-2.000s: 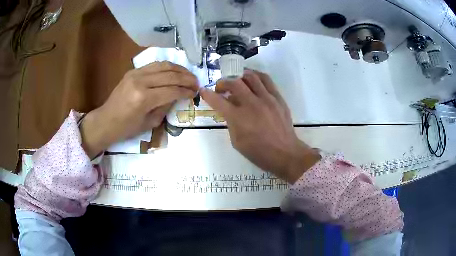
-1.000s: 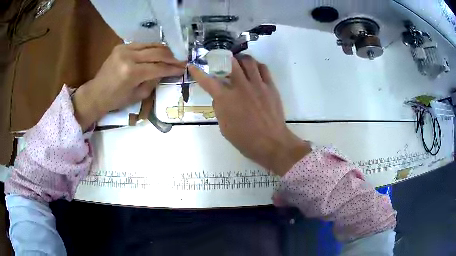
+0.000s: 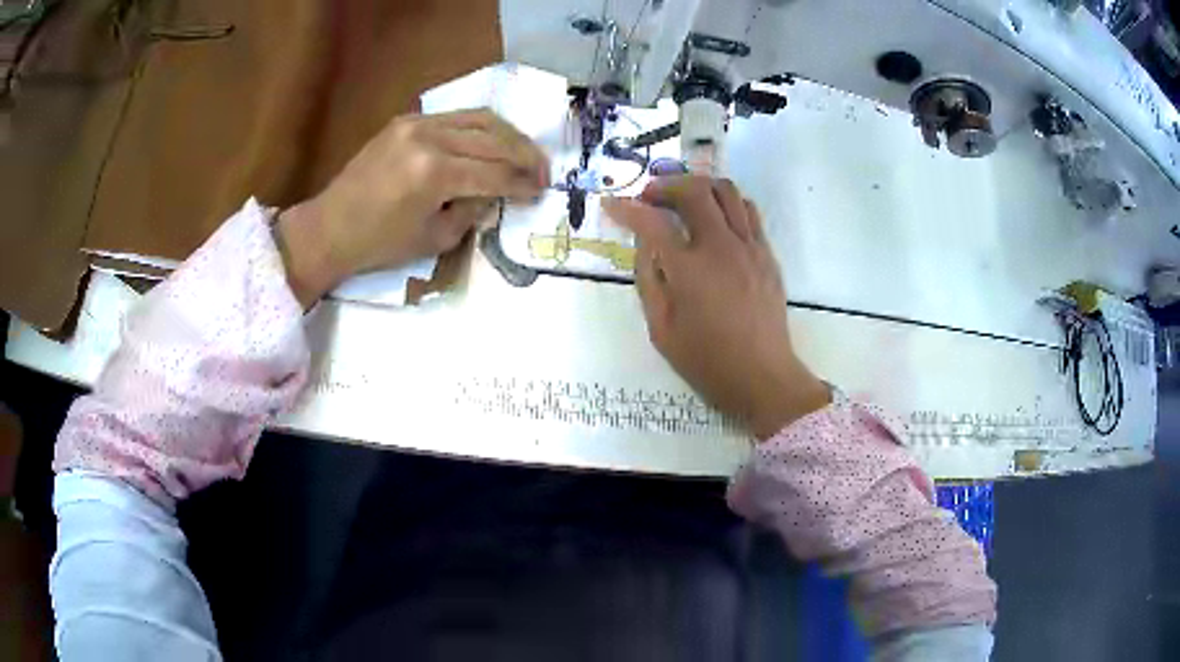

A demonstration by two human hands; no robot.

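Note:
A large brown bag panel (image 3: 311,78) lies at the left of the machine, with white backing (image 3: 498,93) showing beside the needle area. My left hand (image 3: 421,188) is over the panel's edge, its fingertips pinched together just left of the presser foot (image 3: 589,129). What lies between those fingertips is mostly hidden, but they press on the white and brown edge. My right hand (image 3: 712,285) is right of the foot, its thumb and index finger near each other below a white knob. Nothing clear shows in its fingers.
The white sewing machine arm (image 3: 828,39) spans the top. A round metal winder (image 3: 951,114) and a black cable coil (image 3: 1097,369) are at the right. A printed ruler (image 3: 608,404) runs along the table's front. A blue crate (image 3: 964,511) is below the table.
The view has shifted, so the machine and table sit differently in it. My right fingertips have moved away from my left fingertips, opening a gap by the foot.

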